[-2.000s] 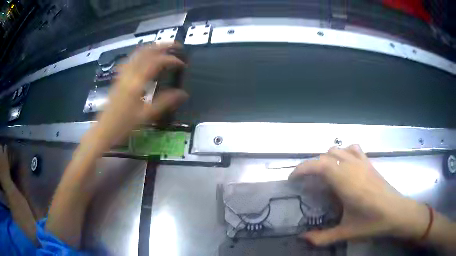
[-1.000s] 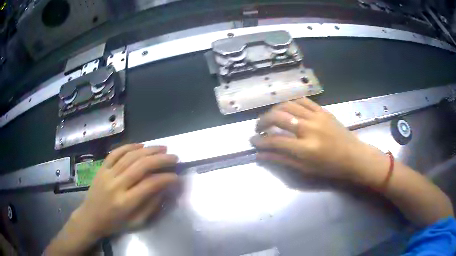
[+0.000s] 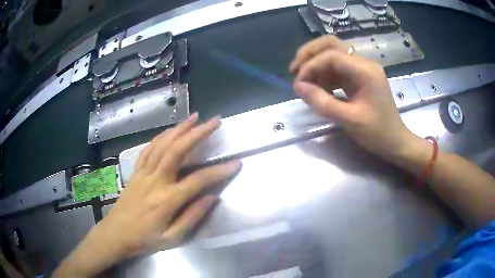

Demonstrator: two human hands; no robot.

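A carrier fixture lies on the dark-green conveyor belt at the left, with two round units seated in its upper section and a flat plate below. A second carrier fixture lies on the belt at the upper right, its top near the picture's edge. My left hand rests over the near guide rail, fingers spread and empty, fingertips just below the left fixture. My right hand is raised over the near rail and belt edge, fingers curled with a gap to the thumb, holding nothing visible. It partly overlaps the right fixture's lower left.
The near guide rail runs between belt and steel bench. A green label sits at the rail joint on the left. A round roller or button is at the right, another at the far left.
The left fixture now appears further right and larger, and the other fixture further up and right. My right hand has lifted off the rail and curled. My left hand has moved right, with its fingers spread.
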